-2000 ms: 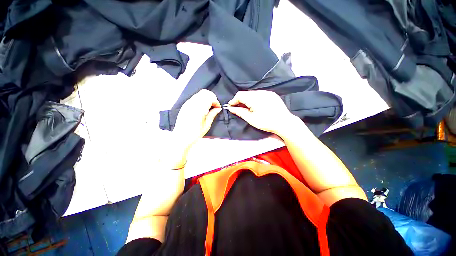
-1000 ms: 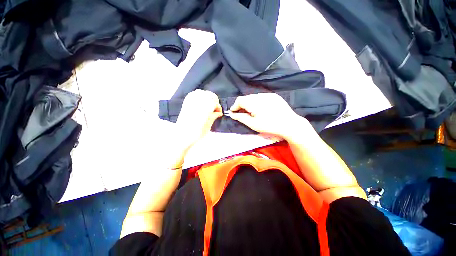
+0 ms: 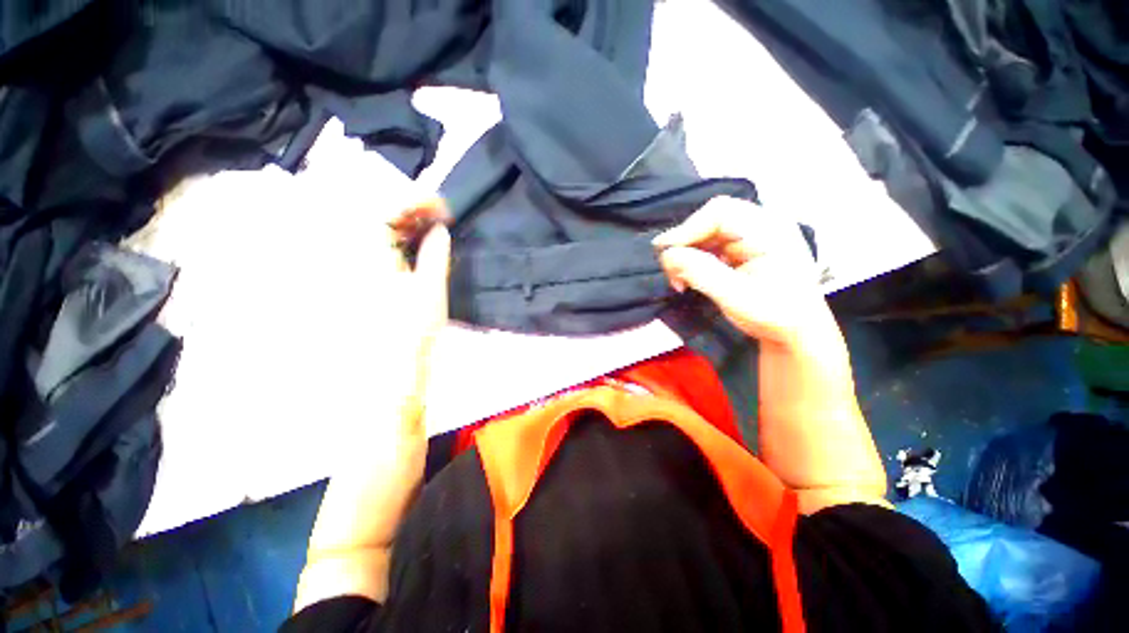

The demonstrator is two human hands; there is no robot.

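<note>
Dark navy trousers (image 3: 570, 270) lie on the white table in front of me, the waistband running across nearest the apron. A narrow belt loop (image 3: 530, 275) stands on the waistband, left of its middle. My left hand (image 3: 427, 254) is at the waistband's left end with curled fingers; it is overexposed, and whether it grips cloth cannot be told. My right hand (image 3: 743, 266) has thumb and fingertips together on the waistband's upper edge, right of the middle. A lighter grey pocket bag (image 3: 662, 158) shows above. No tool is visible.
Dark garments are heaped at the left (image 3: 93, 408), far side (image 3: 372, 43) and right (image 3: 990, 136) of the white table (image 3: 285, 359). A blue plastic bag (image 3: 1003, 563) and a small black-and-white object (image 3: 917, 472) are at the lower right, by the blue floor (image 3: 966, 396).
My hands have moved apart from the middle of the waistband, the left to the left and the right to the right. The belt loop and waistband between them are now uncovered.
</note>
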